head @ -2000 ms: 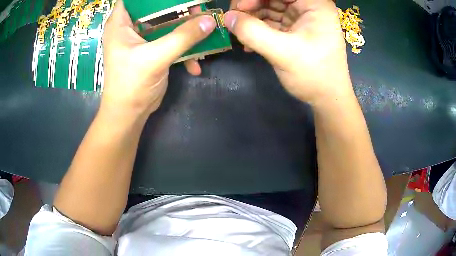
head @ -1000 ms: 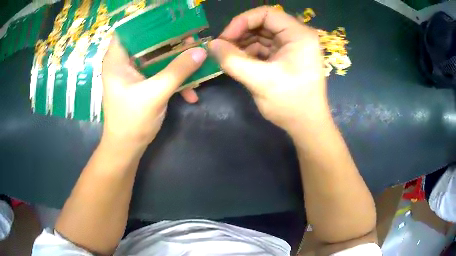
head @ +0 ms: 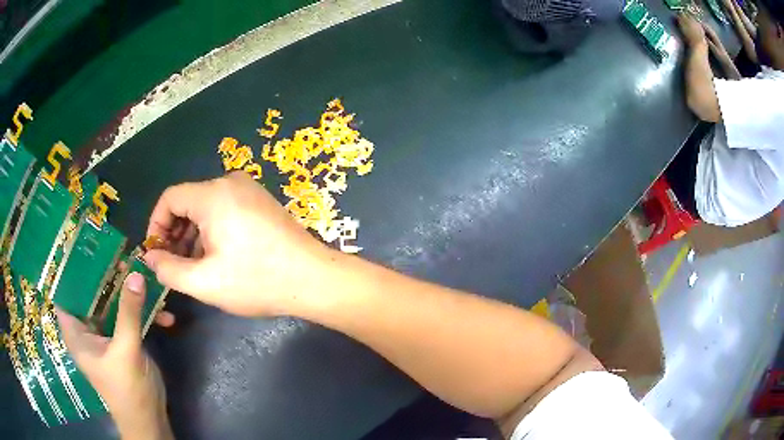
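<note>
A green PCB panel [head: 86,262] is held at the left, with orange S-shaped flex pieces [head: 57,161] standing out from the far ends of three boards. My left hand [head: 122,348] holds the panel's near end, thumb on top. My right hand [head: 225,245] pinches a small orange flex piece [head: 151,243] at the far end of the nearest board; its fingertips partly hide the piece. A pile of loose flex pieces [head: 316,155] lies on the table beyond my right hand.
Overlapping finished panels [head: 53,387] lie at the lower left. A dark mesh-like object [head: 546,19] is at the top. Another person in a white top [head: 752,129] sits at the right, hands near green boards [head: 646,30]. Cardboard [head: 615,301] and a red stool [head: 662,215] are below the table edge.
The view has swung to the right, so my hands and the panel now appear farther left. The flex pile shows fully, and the other worker has come into view.
</note>
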